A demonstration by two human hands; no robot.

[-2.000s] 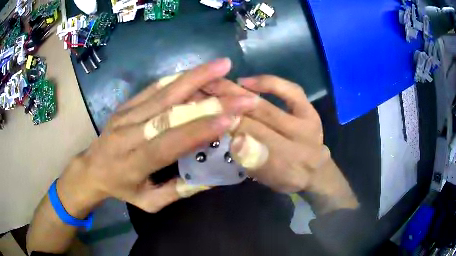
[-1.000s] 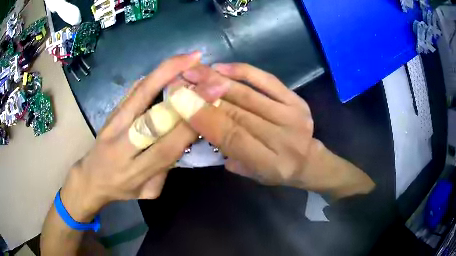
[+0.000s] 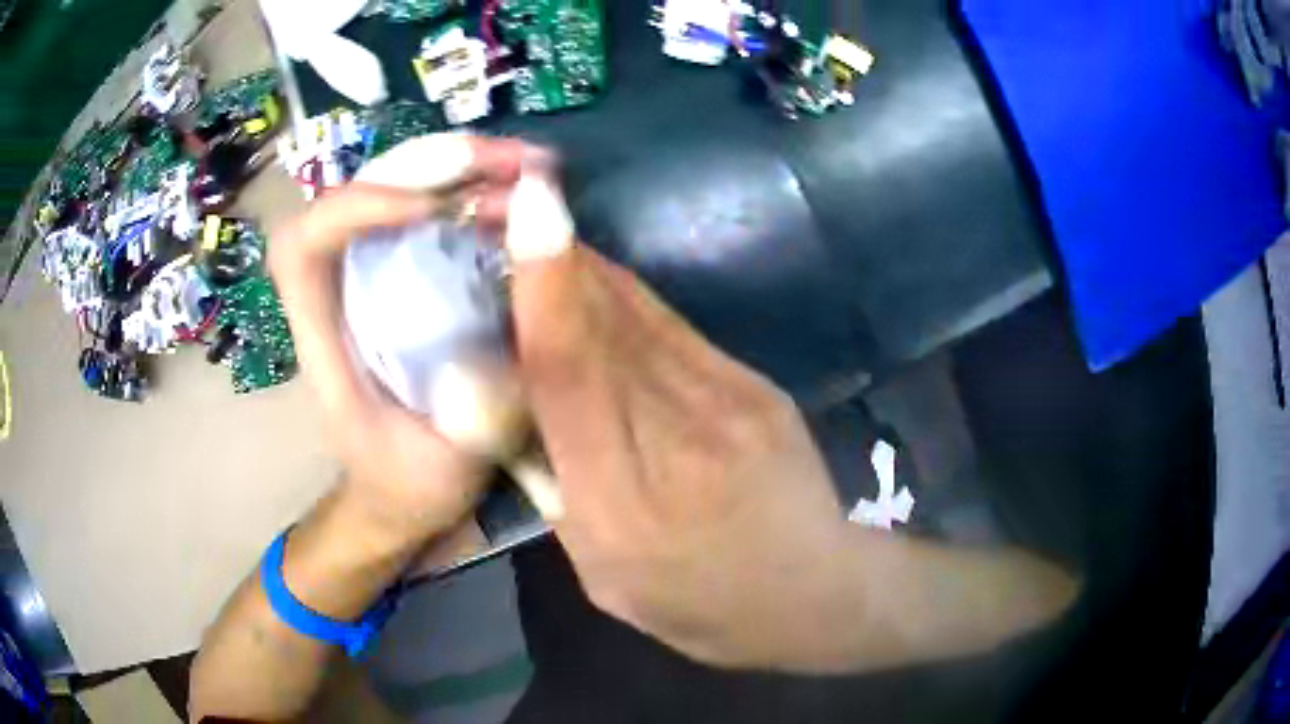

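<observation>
A smooth white plastic housing (image 3: 425,304) is held up in front of me, left of centre, blurred by motion. My left hand (image 3: 375,382), with a blue wrist band, is curled round it from the left and below. My right hand (image 3: 665,439) is on its right side, with the cream-wrapped thumb or finger at its upper right edge. The fingers of my right hand are partly hidden behind the housing and the thumb. What is inside the housing cannot be seen.
Wired green circuit-board assemblies (image 3: 255,333) lie on the brown cardboard (image 3: 156,538) at left. More lie along the back of the black mat (image 3: 679,212), beside a white handle-shaped part (image 3: 340,64). A blue sheet (image 3: 1132,184) is at right. A small white bracket (image 3: 884,488) is near my lap.
The housing has moved left and up relative to my body and turned, so its pins no longer show. My hands have turned with it. The view has shifted left.
</observation>
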